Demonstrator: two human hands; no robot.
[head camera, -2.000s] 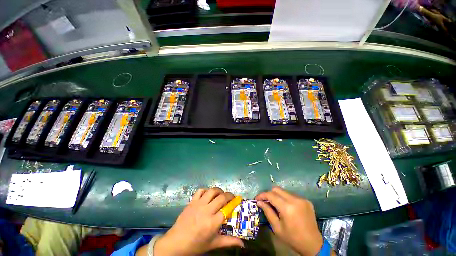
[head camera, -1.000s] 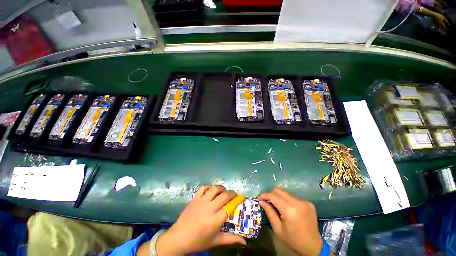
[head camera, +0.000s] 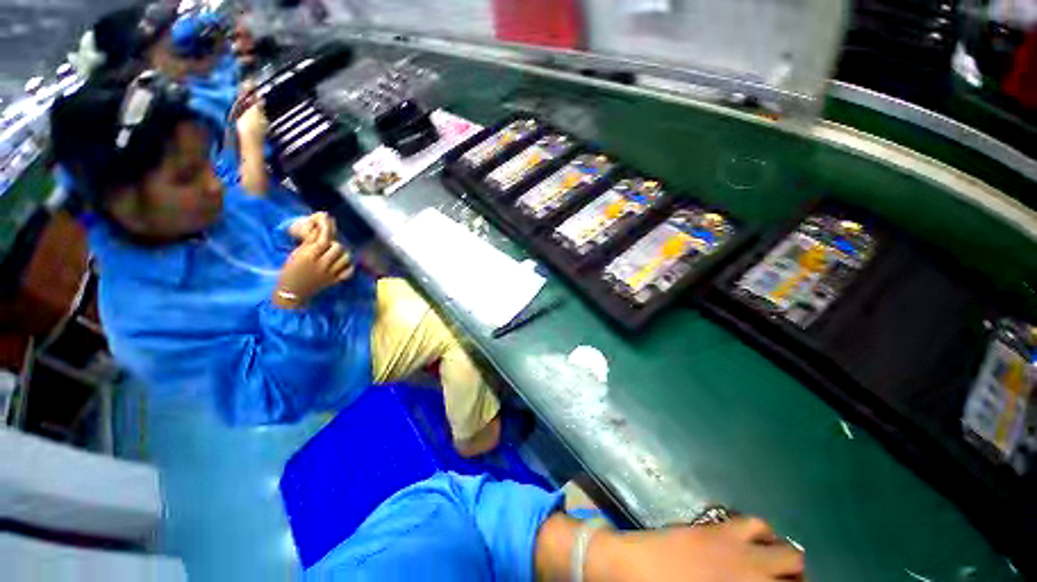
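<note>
My left hand (head camera: 694, 555) is at the bottom edge, blurred and partly cut off, with a pale band on its wrist. A small dark, detailed piece (head camera: 713, 516) shows just behind the hand. It may be the edge of a phone assembly, but most of it is hidden, and the grip cannot be made out. My right hand is out of the picture.
A black tray (head camera: 637, 309) holds several silver-grey phones with orange strips. A second black tray (head camera: 910, 330) at right holds phones and has an empty slot. A white sheet (head camera: 466, 267) lies beside a dark thin stick (head camera: 529, 318). A blue-smocked person (head camera: 193, 296) sits at left.
The view has swung far to the left, bringing the seated person in. The right hand, flex pile and paper strip have left the picture. The phone held earlier is now mostly out of sight.
</note>
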